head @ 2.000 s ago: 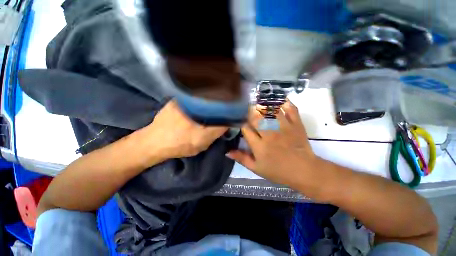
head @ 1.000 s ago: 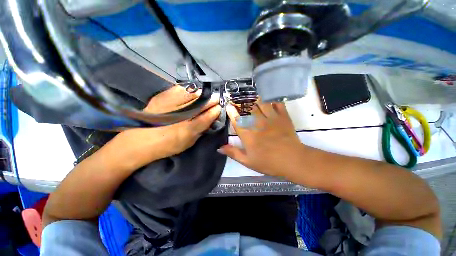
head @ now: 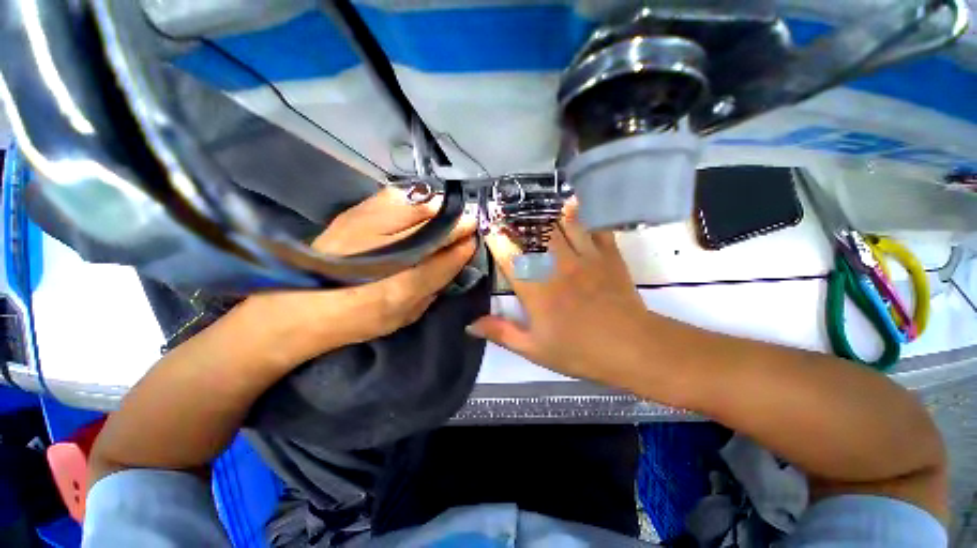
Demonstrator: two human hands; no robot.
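Note:
The dark grey garment piece [head: 375, 391] lies bunched left of the needle area, drapes over the table edge and hangs into the lap. My left hand [head: 375, 268] pinches its edge by the presser foot, fingertips together; the machine's curved metal part hides some of it. My right hand [head: 579, 305] rests beside the tension assembly [head: 531, 223], fingers spread and thumb apart, partly behind the machine parts. Its fingertips are near the needle; whether they touch cloth is hidden. The white sewing machine head [head: 493, 107] with a blue stripe fills the top.
A black smartphone [head: 747, 206] lies under the machine arm. Scissors with green and yellow handles [head: 841, 321] lie right of it, with thin pink and blue shafts. A ruled strip [head: 557, 408] runs along the front edge. Blue crate [head: 666, 482] and grey pieces [head: 755, 482] are below.
Since two seconds ago the view has shifted, and the left hand has come closer to the needle area. Since one second ago both hands have kept nearly the same pose; the view shifts slightly.

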